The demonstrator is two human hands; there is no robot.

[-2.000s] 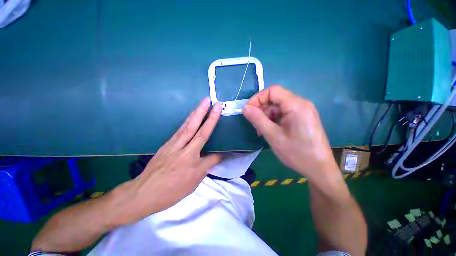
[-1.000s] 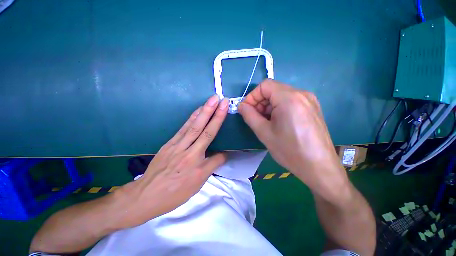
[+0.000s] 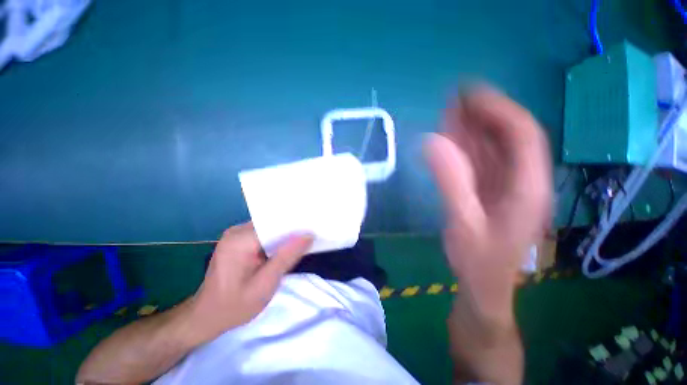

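Note:
A white rounded-square frame (image 3: pixel 391 143) lies on the green mat. A thin white wire (image 3: pixel 368 135) crosses its opening and sticks out past its top edge. My left hand (image 3: pixel 245 271) holds a white sheet (image 3: pixel 305 203) between thumb and fingers at the mat's front edge. The sheet covers the frame's lower left corner from view. My right hand (image 3: pixel 493 165) is raised to the right of the frame, blurred, thumb apart from the fingers. I see nothing in it, but fingertip detail is lost.
A green equipment box (image 3: pixel 609 109) stands on the right of the mat (image 3: pixel 188 98), with grey cables (image 3: pixel 603 244) below it. A blue stool (image 3: pixel 38 297) is at the lower left. White material (image 3: pixel 38 30) lies at the upper left. A cardboard box (image 3: pixel 546 252) sits beyond my right wrist.
My left hand has left the frame and raised the white sheet, which was low by the mat's edge. My right hand has let go of the frame's lower edge and moved right.

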